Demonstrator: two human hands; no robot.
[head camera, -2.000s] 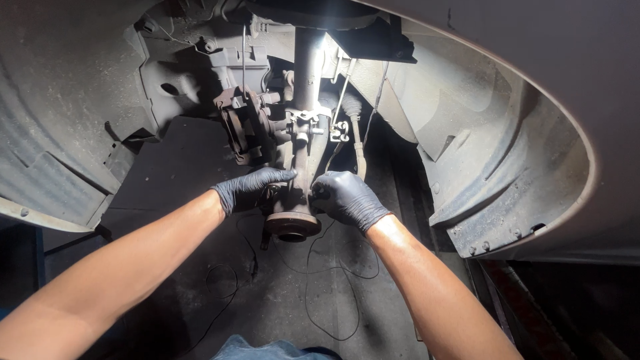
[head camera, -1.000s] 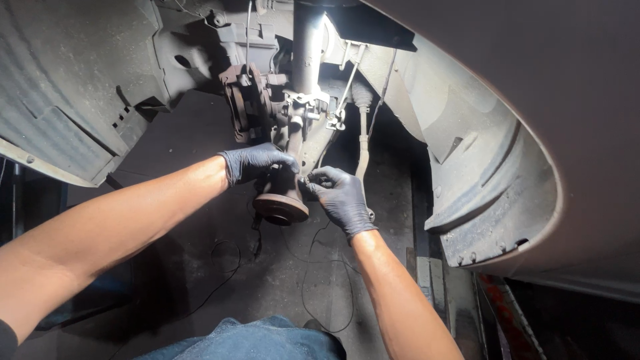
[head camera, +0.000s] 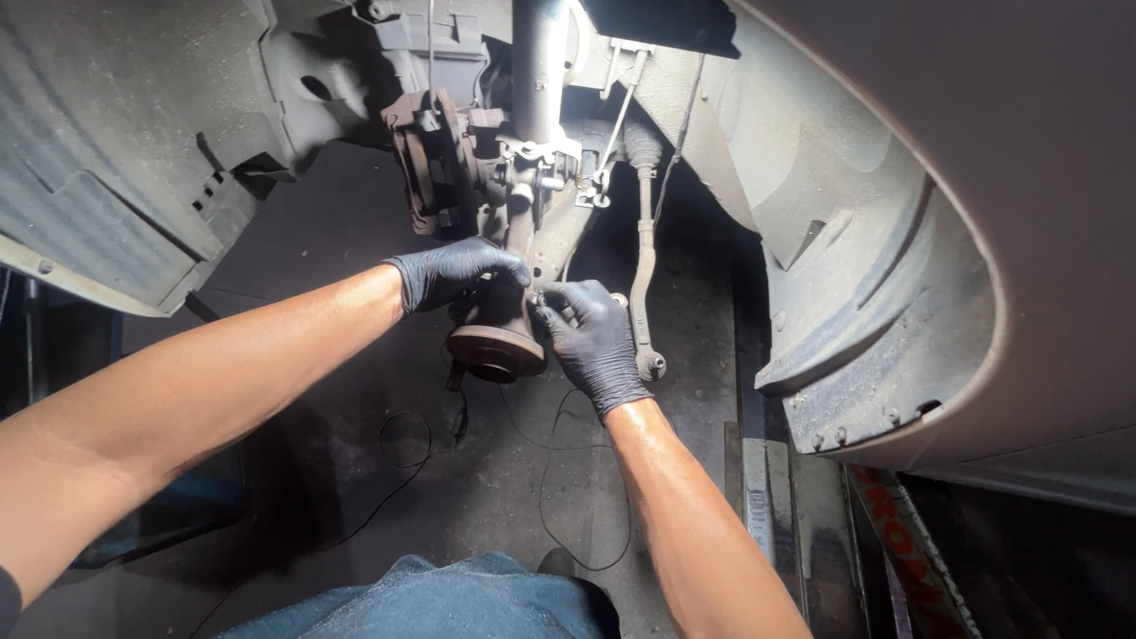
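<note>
My left hand (head camera: 463, 273), in a black glove, rests with curled fingers on the steering knuckle (head camera: 522, 222), just above the round wheel hub flange (head camera: 499, 348). On the other side of the knuckle, my right hand (head camera: 587, 333), gloved too, has thumb and fingers pinched around a small metal part whose kind I cannot tell. The strut tube (head camera: 538, 80) rises above the knuckle, brightly lit. A brake caliper (head camera: 430, 169) hangs to its left. To the right of my right hand, a tie rod (head camera: 645, 266) hangs with its end free.
Wheel arch liners flank the work on the left (head camera: 115, 151) and right (head camera: 852, 266), with the fender edge (head camera: 1003, 311) beyond. A thin black cable (head camera: 541, 497) loops over the floor. Metal rails (head camera: 770, 506) stand at the lower right.
The tie rod now stands apart to the right of my right hand; two seconds ago that hand was just below it. My left hand stays at the knuckle. The view has shifted.
</note>
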